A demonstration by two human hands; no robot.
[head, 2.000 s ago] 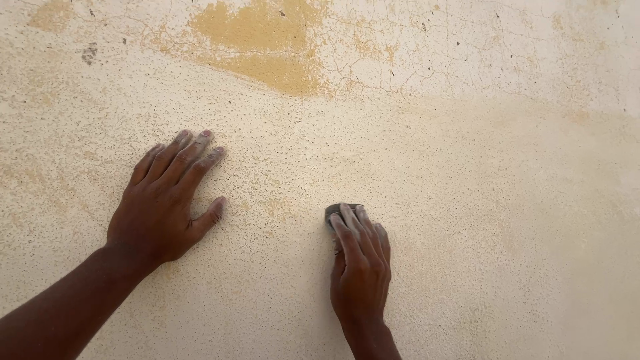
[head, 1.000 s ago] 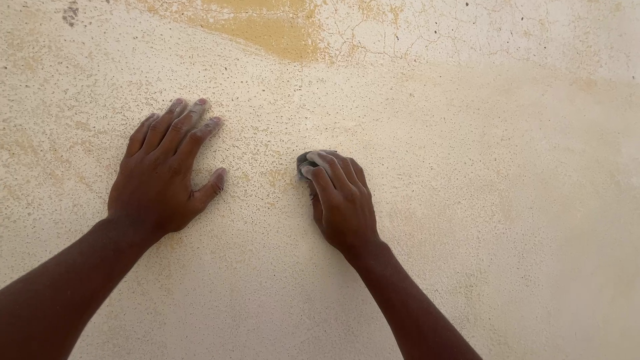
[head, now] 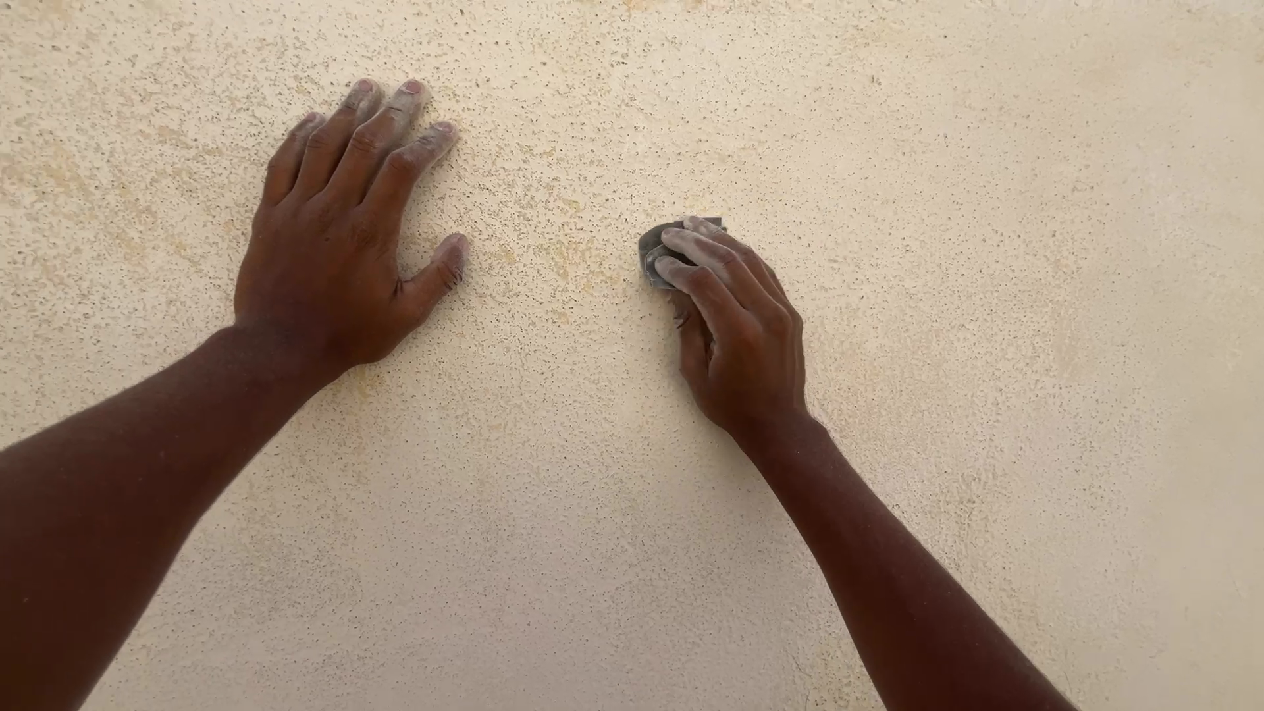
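Note:
A dark grey piece of sandpaper [head: 656,253], seemingly folded, lies against a cream, speckled wall [head: 553,474]. My right hand [head: 746,331] presses it there under dusty fingertips; its thumb is mostly hidden behind the palm and fingers. To the left, my left hand [head: 341,237] rests on the wall with fingers and thumb spread and nothing in it. Pale dust coats the fingertips of both hands.
Small dark pits and tan patches mark the wall across the upper left and middle. Toward the right edge its surface looks smoother. No edge of the wall shows.
Relative to my left hand, my right hand has moved up the wall with the dark piece since the oldest frame. The view has shifted down, and the large yellow patch has left it.

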